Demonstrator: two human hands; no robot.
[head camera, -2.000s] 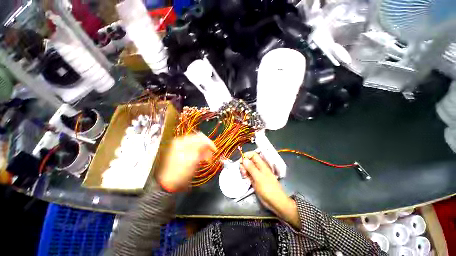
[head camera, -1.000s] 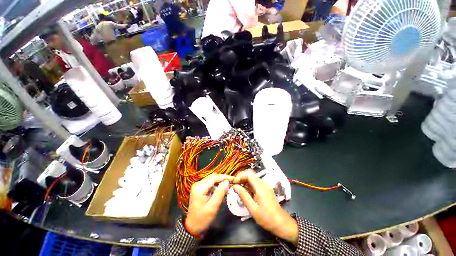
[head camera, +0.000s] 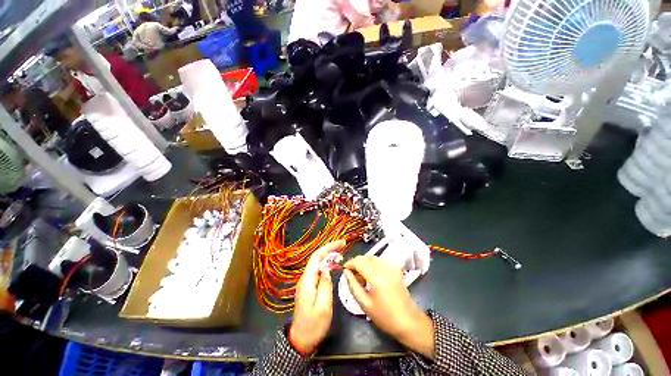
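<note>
A white bracket (head camera: 402, 256) with a round disc end lies on the bench in front of me. An orange-red wire lead (head camera: 463, 254) runs out of its right side and ends in a small silvery connector. My left hand (head camera: 315, 297) holds a small white insert (head camera: 331, 260) between thumb and fingers. My right hand (head camera: 386, 294) is over the bracket's disc end, its fingertips pinching a thin red wire close to the insert. A looped bundle of orange wire leads (head camera: 276, 253) lies just behind and left of my hands.
An open carton (head camera: 251, 257) of white inserts is at left, with joined units (head camera: 110, 272) beyond it. White cup stacks (head camera: 395, 169) stand behind the wires, before a black cover heap (head camera: 353, 95). A desk fan (head camera: 577, 44) and loose brackets are back right. White cylinders (head camera: 588, 360) lie below the bench edge.
My left hand was blurred by the carton, then came beside my right hand. The white insert now shows in its fingers. My right hand has stayed over the bracket.
</note>
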